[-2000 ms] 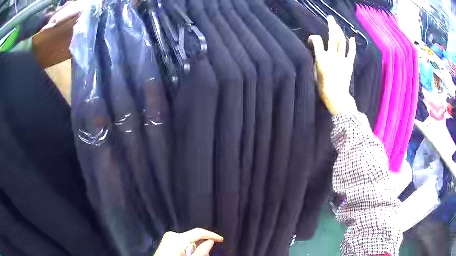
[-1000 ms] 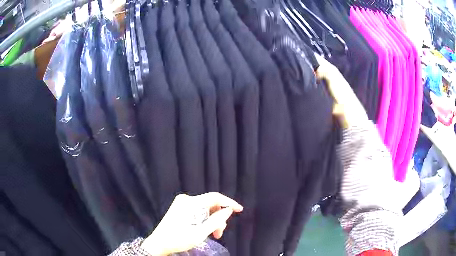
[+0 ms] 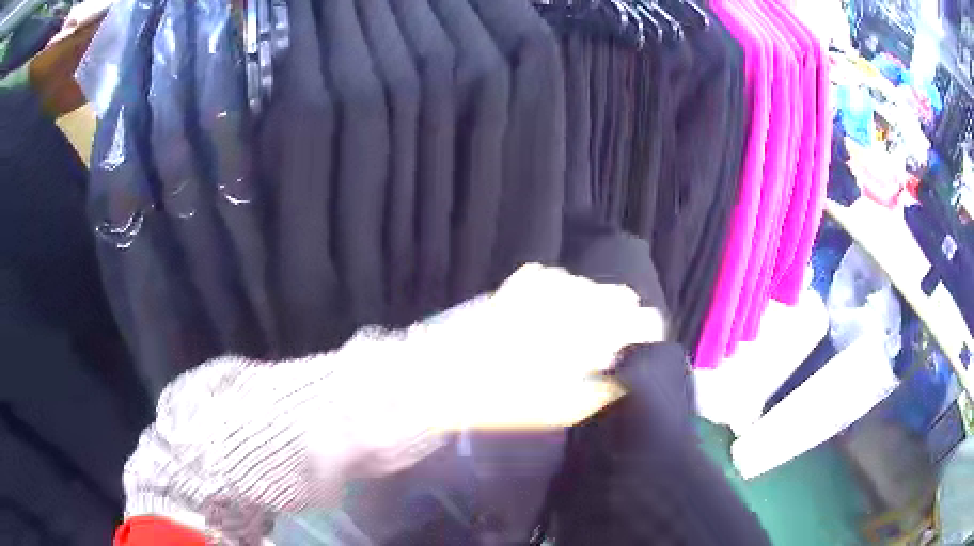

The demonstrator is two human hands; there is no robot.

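A row of black jackets (image 3: 374,181) hangs across the middle. My left hand (image 3: 577,331) is overexposed and blurred, reaching across from the lower left in front of them. Its fingers are closed on a black jacket (image 3: 684,459), whose dark cloth shows above and below the hand. The jacket's hanger cannot be made out. My right hand is not visible. At the left hang several jackets in clear garment bags (image 3: 176,160), with black hangers (image 3: 265,53) beside them.
More black garments (image 3: 619,128) and bright pink garments (image 3: 774,171) hang to the right. White sheet-like material (image 3: 817,411) lies at the lower right above a green floor (image 3: 801,491). A dark garment (image 3: 53,288) fills the left edge.
My left hand has come up and across to the right and closed on a black jacket. My right hand has left the hangers and gone from view. The view has shifted right and down.
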